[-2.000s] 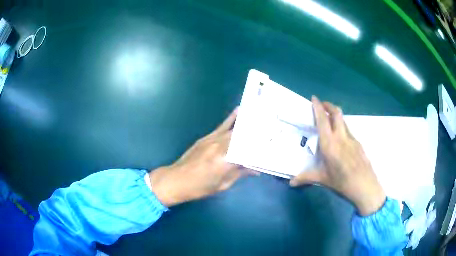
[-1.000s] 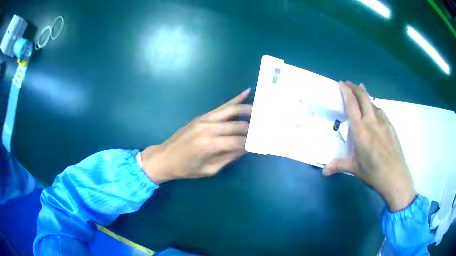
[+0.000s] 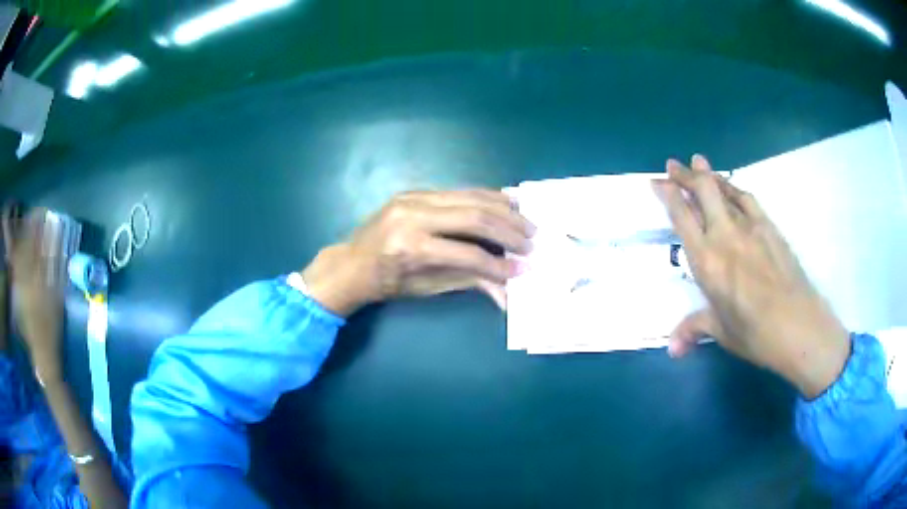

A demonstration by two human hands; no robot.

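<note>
A white box (image 3: 607,318) lies in front of me on the dark green table, with a white card insert in its tray. A small dark shape shows in the insert's opening, near my right fingers. The box's long white lid (image 3: 845,224) stretches to the right, partly behind my right forearm. My left hand (image 3: 438,244) has its fingers on the box's left edge. My right hand (image 3: 741,278) lies over the right part of the tray, fingers at the far edge and thumb at the near edge. Both hands are bare.
The green table (image 3: 398,418) has two white rings (image 3: 130,234) at the left, beside a blue-white label roll (image 3: 88,273) with a hanging strip. A neighbour's arm (image 3: 45,328) reaches in at the far left near stacked cards. A white box (image 3: 25,104) stands at the upper left.
The view has turned, so the box looks straighter. My left fingers have closed onto the box's left edge. My right hand remains on the tray. The neighbour's arm has come into view.
</note>
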